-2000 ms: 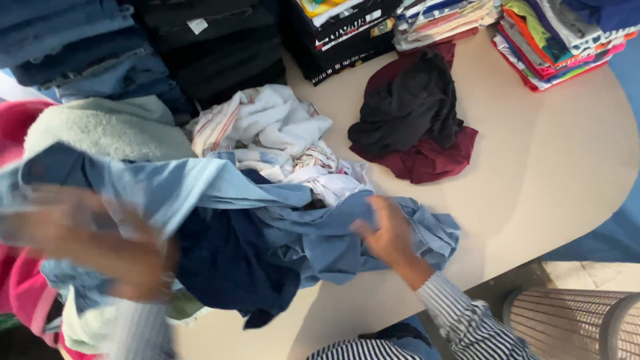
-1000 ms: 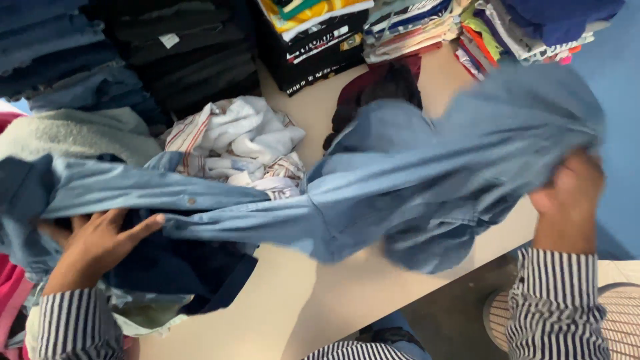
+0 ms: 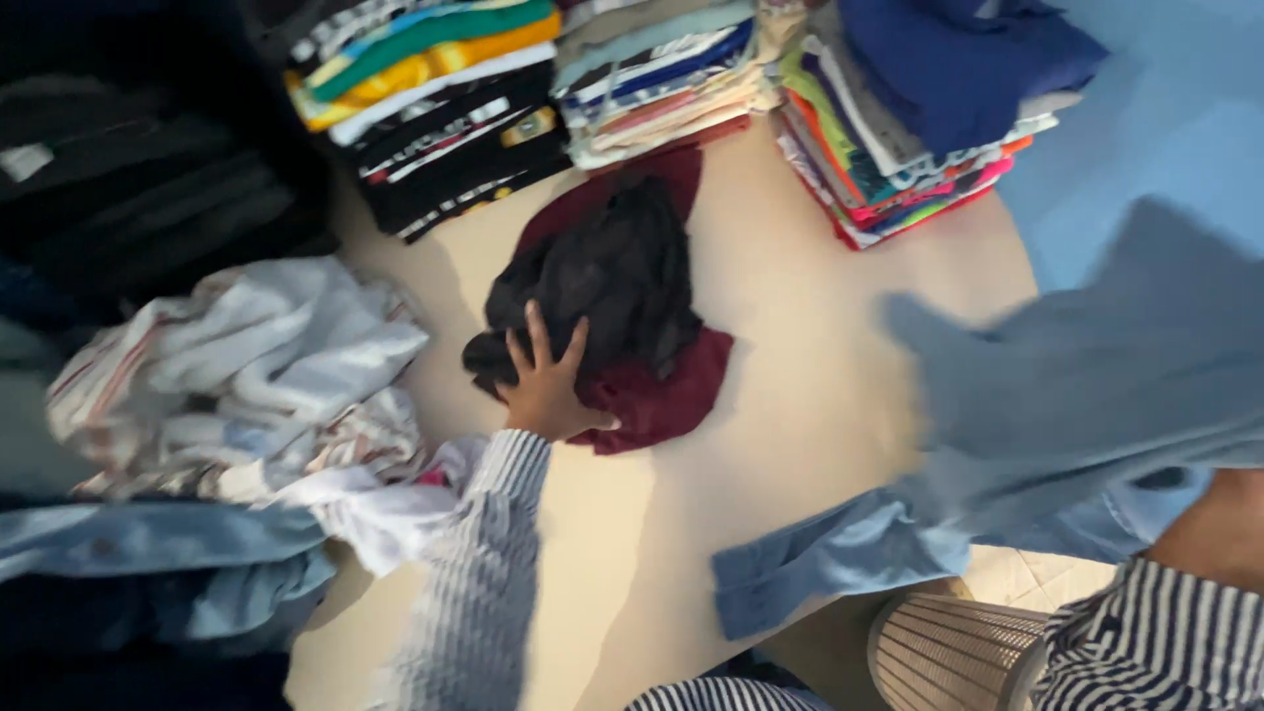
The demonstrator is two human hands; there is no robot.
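Observation:
My left hand (image 3: 556, 385), its fingers spread, lies on a crumpled black garment (image 3: 612, 267). That garment rests on a maroon one (image 3: 681, 400) on the table. At the right edge my right hand (image 3: 1210, 523) is mostly hidden by a light blue denim garment (image 3: 1076, 385), which hangs from it; one end of the denim lies over the table's front edge. Left of my left arm are a crumpled white cloth with stripes (image 3: 286, 346) and a white garment (image 3: 380, 513). Another light blue denim piece (image 3: 148, 538) lies at the lower left over dark blue fabric.
Folded clothes stand in piles at the back: black and yellow ones (image 3: 464, 138), pale ones (image 3: 662, 89), and bright ones under a navy garment (image 3: 968, 79). Dark folded clothes (image 3: 148, 197) are at the upper left. A woven basket (image 3: 953, 647) stands below the table's front edge (image 3: 681, 662).
My left hand has left the denim at the left and is now on the black garment. My right hand has carried the blue denim garment further right. The view has shifted right.

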